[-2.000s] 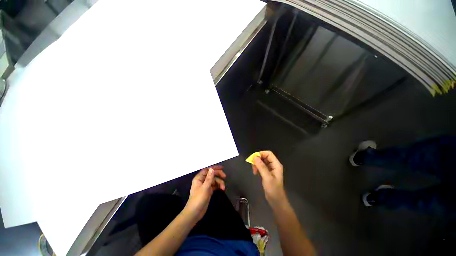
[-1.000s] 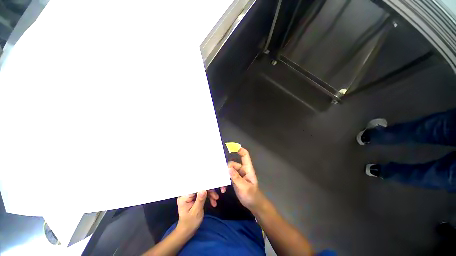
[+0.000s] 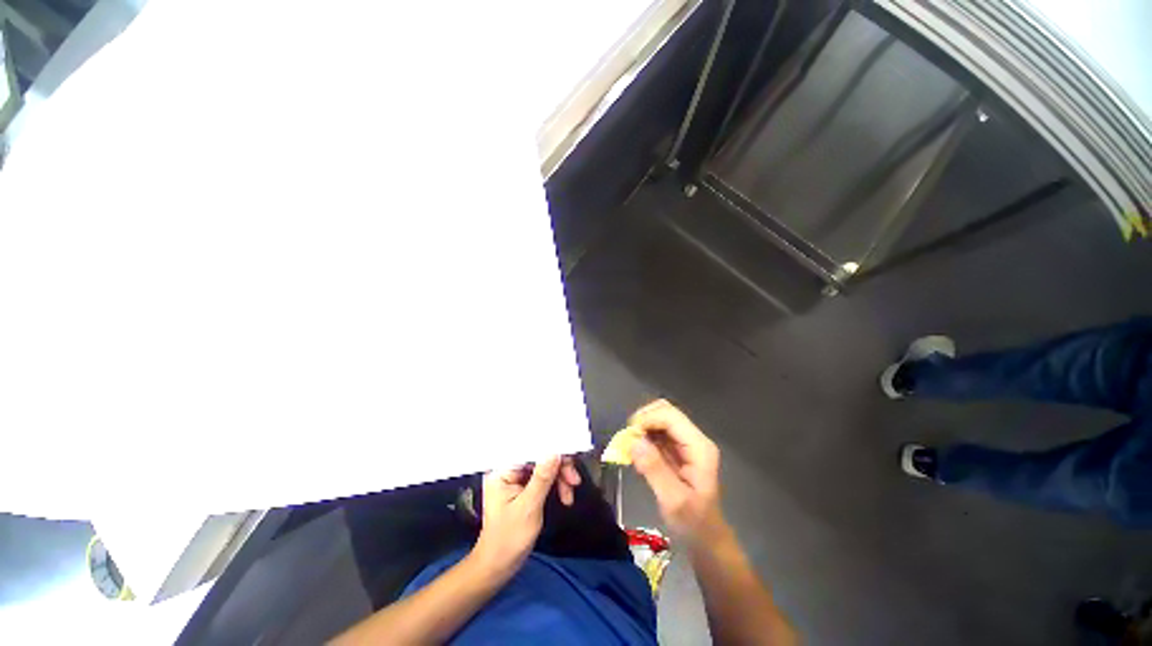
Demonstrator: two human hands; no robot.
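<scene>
A large white sheet (image 3: 303,278) lies over the table, its near right corner at my waist. My left hand (image 3: 518,511) holds the sheet's near edge just left of that corner, with the thumb on top and some fingers hidden underneath. My right hand (image 3: 680,467) is just right of the corner, apart from the sheet. It pinches a small yellow tape piece (image 3: 622,446) between thumb and fingers, close to the corner.
A stack of sheets (image 3: 1061,107) with yellow tabs at its corner is at the upper right, across a dark gap. A metal frame (image 3: 771,232) stands below it. A person's legs (image 3: 1023,372) are at the right. A tape roll (image 3: 106,570) lies at the lower left.
My right hand was at the sheet's corner one second ago and has moved right, away from it, still with yellow tape. My left hand stays at the near edge.
</scene>
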